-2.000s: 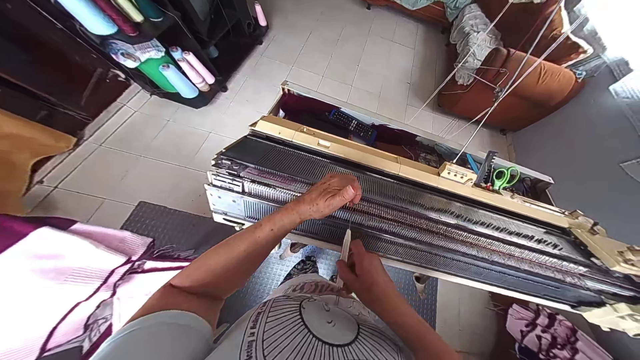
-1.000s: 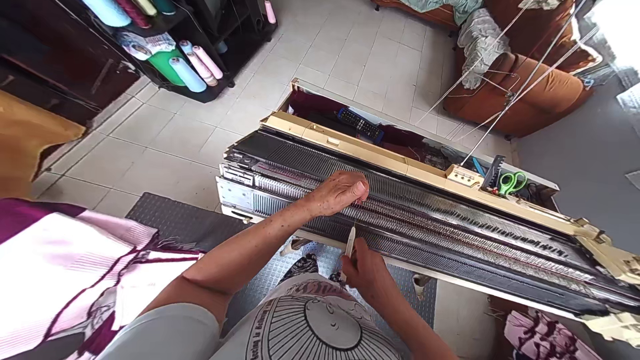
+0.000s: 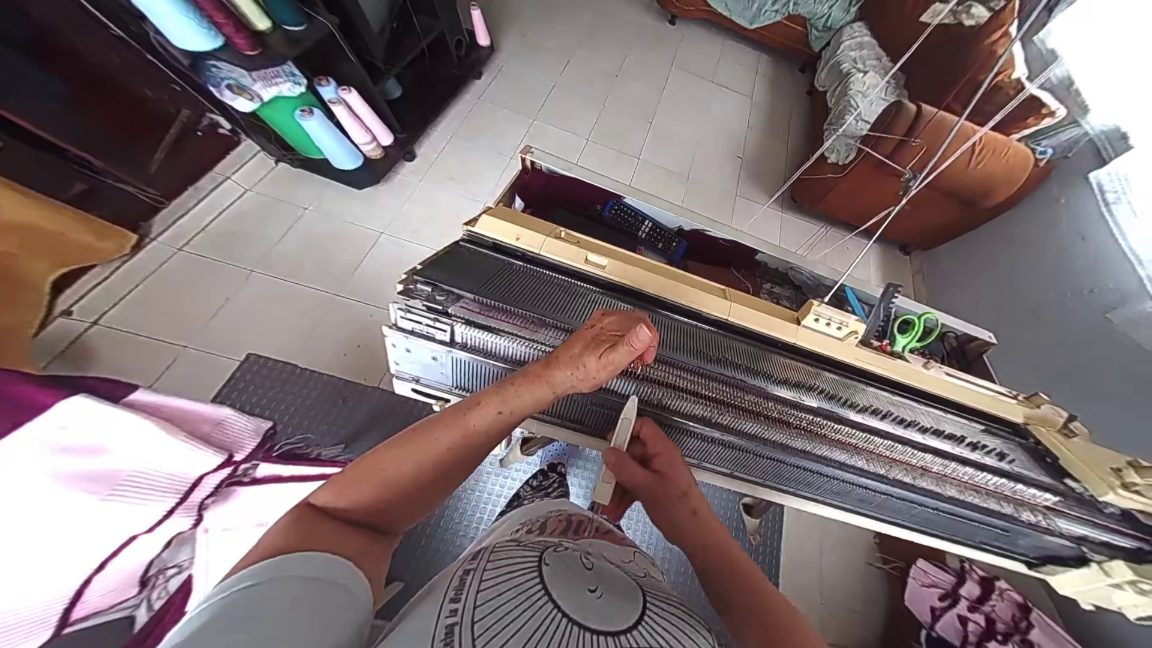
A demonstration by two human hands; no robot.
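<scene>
A knitting machine with two needle beds [image 3: 765,360] stretches across the view, from the middle left to the lower right. My left hand [image 3: 607,349] is over the middle of the beds with its fingers curled toward the needles; whether its fingertips hold anything is hidden. Close below it, my right hand [image 3: 652,472] grips a flat cream-coloured hand tool [image 3: 616,450], its pointed end up toward the front bed. Dark red yarn runs along the gap between the beds. The machine's carriage [image 3: 1093,459] is at the far right end.
Behind the beds, an open tray holds a remote control [image 3: 645,230] and green-handled scissors [image 3: 916,333]. Yarn cones [image 3: 328,138] stand on a black shelf [image 3: 378,162]. Pink knitted pieces [image 3: 117,459] lie at left. Yarn guide rods rise at upper right, before a brown sofa [image 3: 954,171].
</scene>
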